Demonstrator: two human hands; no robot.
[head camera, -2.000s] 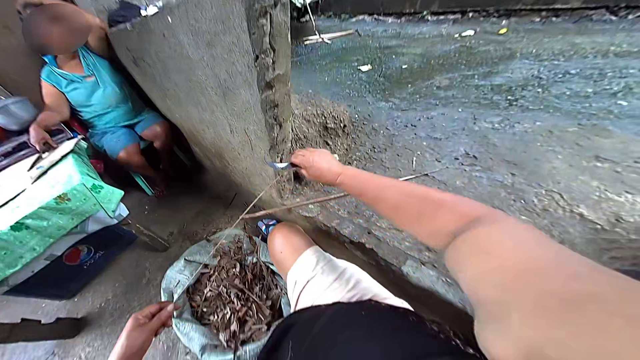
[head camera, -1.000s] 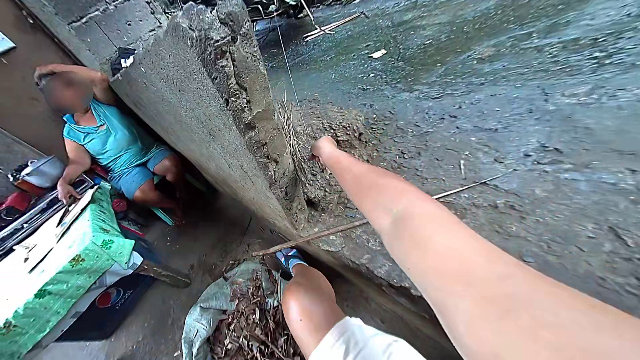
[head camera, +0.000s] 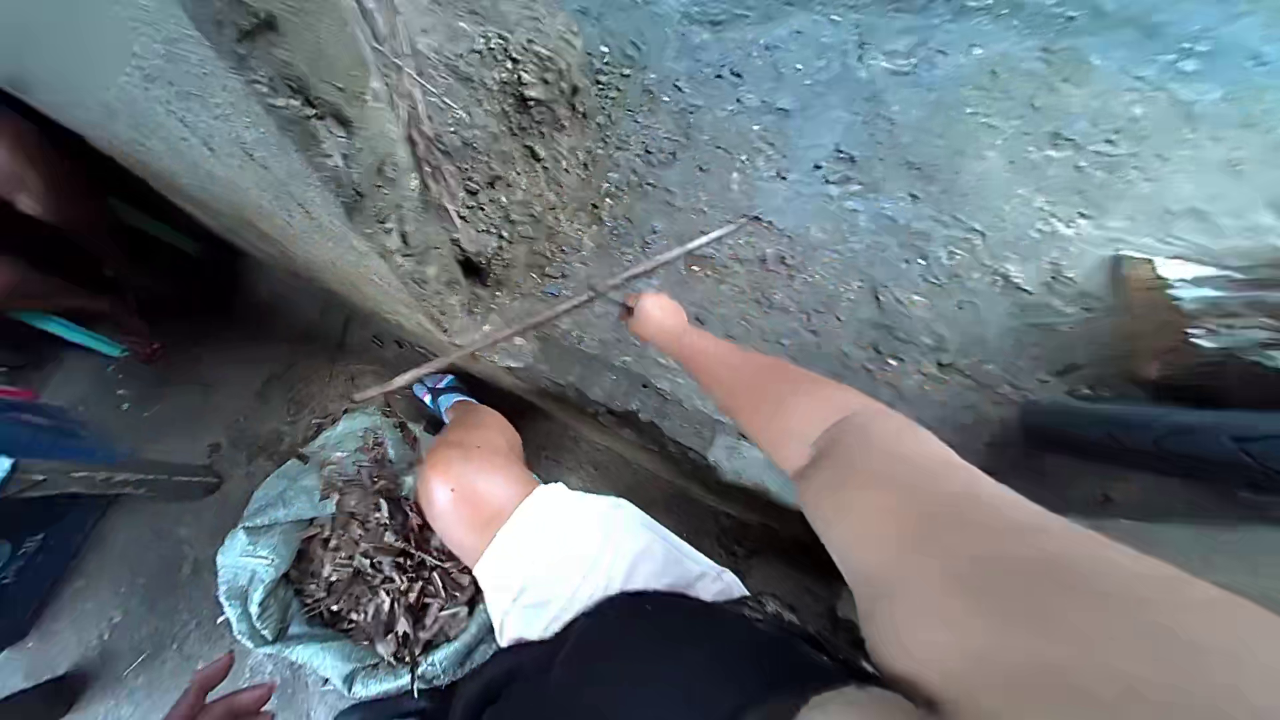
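Note:
My right hand (head camera: 655, 318) is stretched over the low concrete ledge, closed around a small tool, blurred and mostly hidden by the fingers. Just beyond it, a long thin stick (head camera: 550, 312) slants across the ledge, its lower end near my sandalled foot. Whether tool and stick touch, I cannot tell. Only the fingers of my left hand (head camera: 225, 692) show at the bottom edge; they are apart with nothing visible in them. Up and right of them stands a pale green woven sack (head camera: 255, 570) with its mouth rolled open, full of dry leaves (head camera: 385, 570).
A rough concrete wall (head camera: 250, 190) rises at the upper left, with a seated person's legs in shadow behind it. Wet muddy ground (head camera: 850, 200) lies beyond the ledge (head camera: 640, 430). A tyre (head camera: 1150, 435) is at the right, and a wooden leg (head camera: 110, 478) at the left.
My left hand, at the sack's rim two seconds ago and out of view one second ago, shows again at the bottom edge. The view has swung down and right, bringing the tyre in.

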